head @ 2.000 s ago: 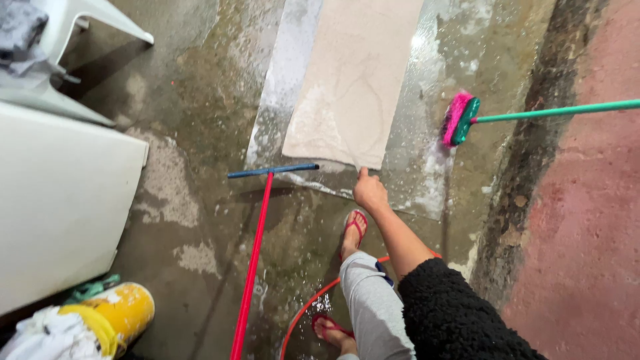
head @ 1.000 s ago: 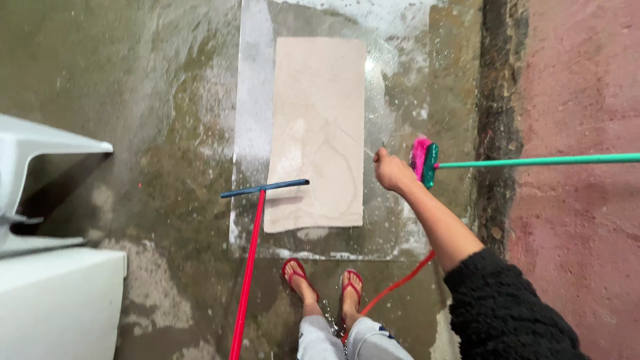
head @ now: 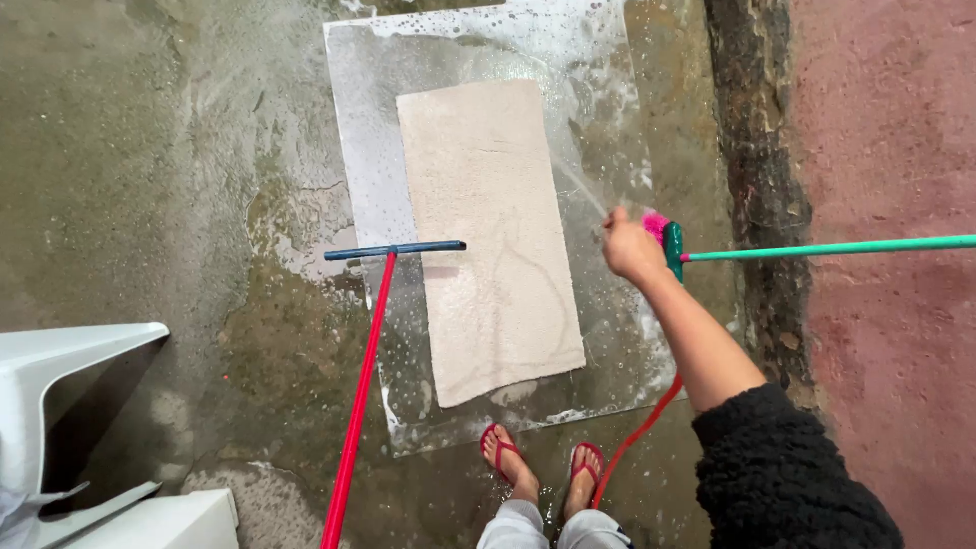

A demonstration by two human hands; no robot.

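My right hand (head: 631, 245) is closed around the end of a red hose (head: 640, 428), and a jet of water sprays from it up and left over a clear plastic sheet (head: 606, 335). On that sheet lies a beige rectangular mat (head: 488, 229). A squeegee with a blue head (head: 351, 253) and a red pole (head: 361, 396) reaches in from the bottom, its head over the mat's left edge. Just behind my right hand is a green brush head (head: 673, 248) with pink bristles and a turquoise handle (head: 831, 248). My left hand is out of the frame.
Wet concrete floor (head: 114, 152) with foam surrounds the sheet. My feet in red flip-flops (head: 503, 454) stand at its lower edge. White plastic furniture (head: 84, 343) and a white box-like object (head: 168, 522) are at lower left. A dark strip (head: 762, 152) borders a reddish surface (head: 892, 152) on the right.
My right hand has moved from the mat's near end to the sheet's right side, beside the brush. My feet now stand side by side. A water jet shows more clearly now.
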